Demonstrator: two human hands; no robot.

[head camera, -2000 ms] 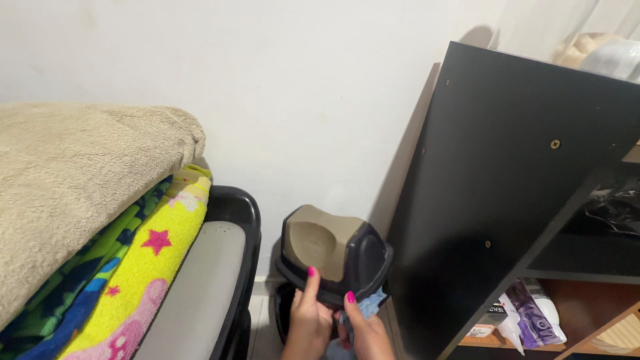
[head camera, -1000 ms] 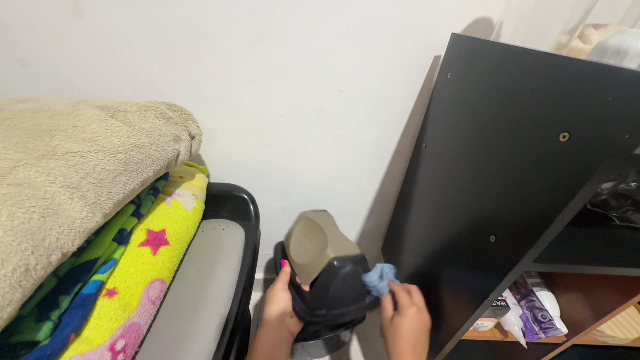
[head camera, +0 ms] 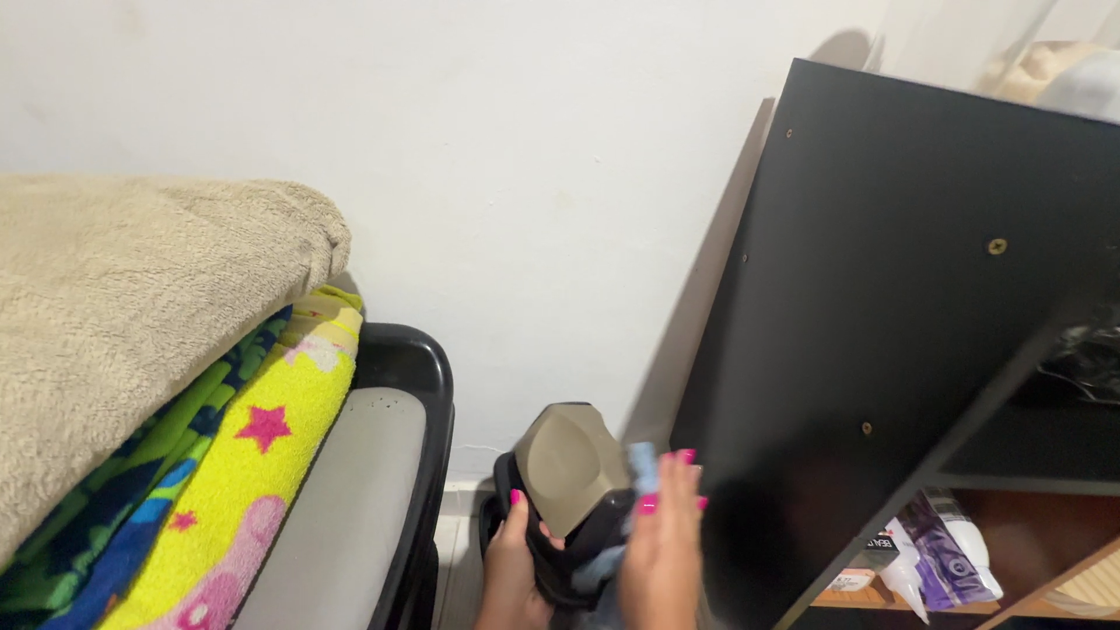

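Note:
A black and taupe plastic lid point(head camera: 569, 464), apparently of a bin, is held tilted low in the view, near the wall. My left hand point(head camera: 516, 564) grips its left edge, with the thumb on the near side. At its right side my right hand point(head camera: 661, 551), somewhat blurred, has a light blue cloth point(head camera: 643, 468) against the lid; part of the cloth shows between the hand and the lid's lower side. Under the lid, a dark container is mostly hidden.
Folded towels point(head camera: 254, 420) and a beige plush blanket point(head camera: 157, 289) lie on a black-rimmed surface point(head camera: 437, 376) at left. A black shelf unit point(head camera: 875, 280) stands at right, close to my right hand, with bottles and packages point(head camera: 945, 551) inside. A white wall point(head camera: 525, 219) is behind.
The lid has been turned from its position two seconds ago. My right hand, apart from the lid's right side one second ago, is now closer against it with the cloth.

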